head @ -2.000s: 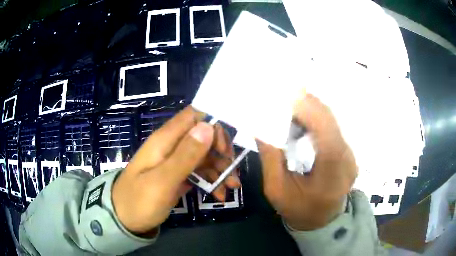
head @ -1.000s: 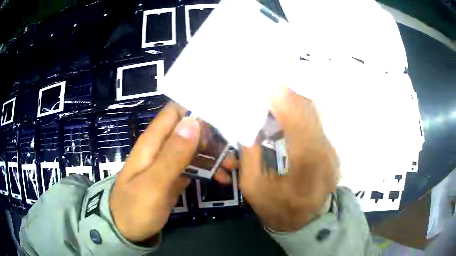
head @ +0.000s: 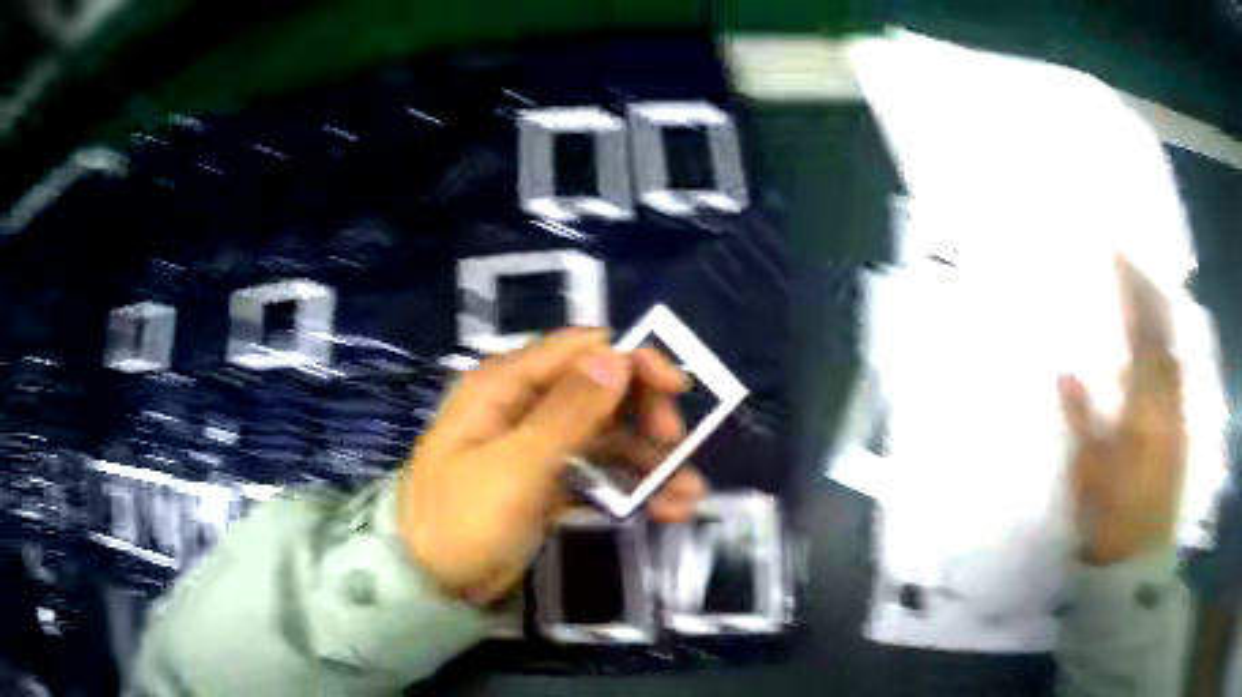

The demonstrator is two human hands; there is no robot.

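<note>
My left hand is at the centre, its thumb and fingers pinching a small piece with a white adhesive frame around its window. The piece is tilted, one corner pointing up and one down; its left part is hidden by my fingers. My right hand is at the right over the bright white sheet pile, fingers apart and pointing up. It is blurred, and I cannot tell whether it touches or holds a sheet.
Glossy dark panel rows cover the left. Several panels show white outlines, at the back, in the middle and just below my left hand. A pale strip lies at the back. The dark green bench surface shows between panels and sheets.
The large white sheet held over the centre is gone from there. My right hand has moved right to the pile. My left hand still holds the framed piece, now more exposed. The view has shifted.
</note>
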